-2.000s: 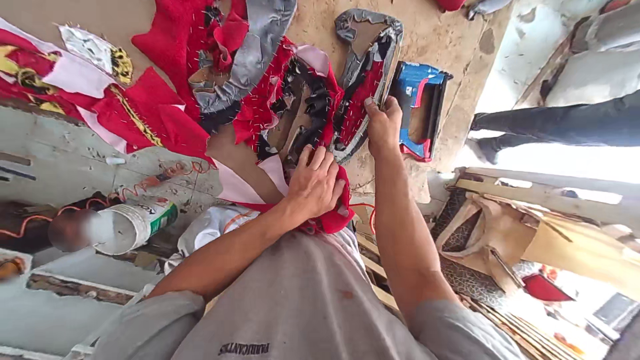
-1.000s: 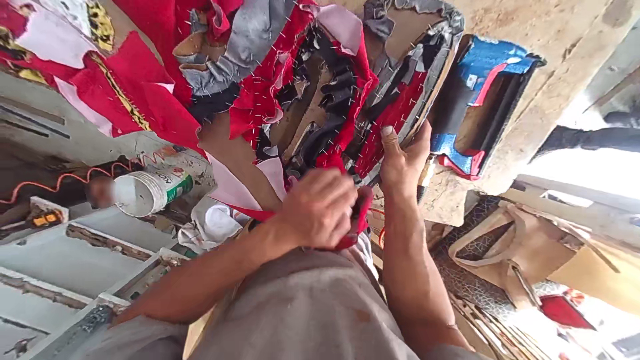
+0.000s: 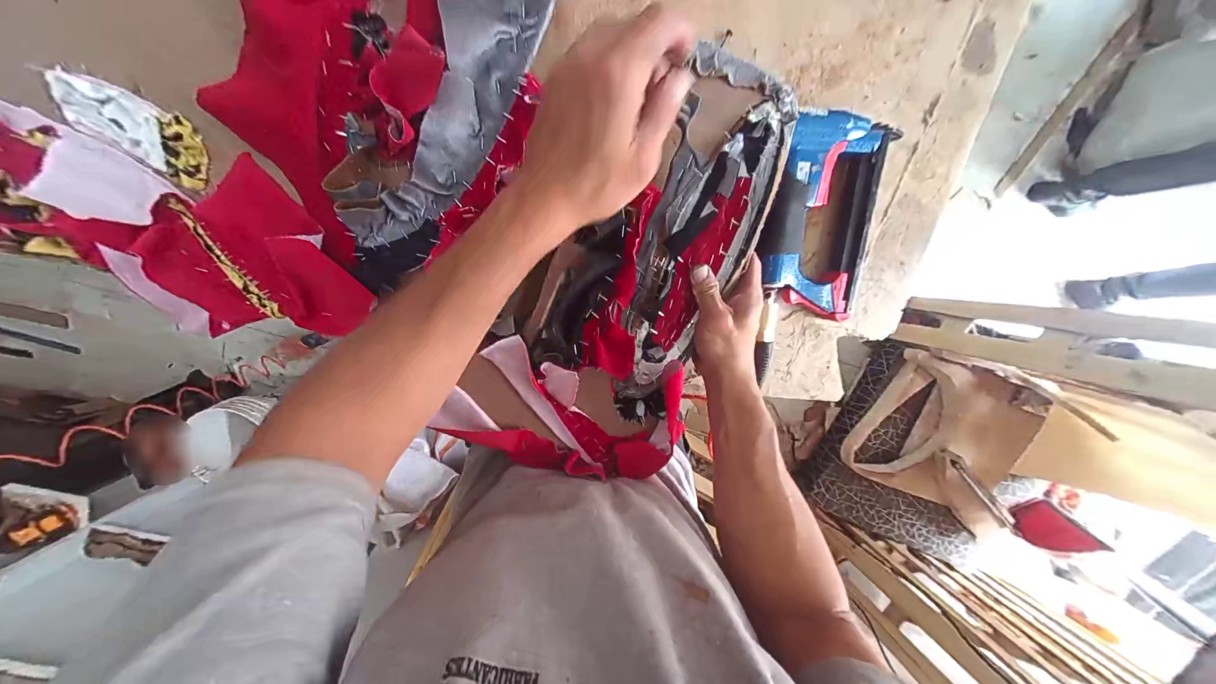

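Note:
My left hand [image 3: 617, 114] is raised over the upper part of the fabric pieces, fingers curled; whether it pinches anything is hidden. My right hand [image 3: 727, 318] grips the lower right edge of a panel covered in grey and red fabric [image 3: 708, 237], thumb on top. Many staples run along the fabric. Just right of the panel lies a blue and black pneumatic stapler [image 3: 793, 214] with a hose fitting at its lower end. Red and pink fabric strips [image 3: 589, 446] hang over the near edge against my shirt. Another red and grey stapled piece [image 3: 446, 123] lies to the left.
Red, white and yellow fabric pieces [image 3: 218, 247] spread over the left of the wooden table [image 3: 940, 114]. An orange coiled hose [image 3: 95, 432] and a white bucket [image 3: 228, 423] are below left. Wooden frames [image 3: 1092, 332] stand at the right. Parts of another person's legs [image 3: 1149, 185] show at the upper right.
My left hand has moved up and away from the near edge, where it was over the red fabric. My right hand stays at the panel's right edge.

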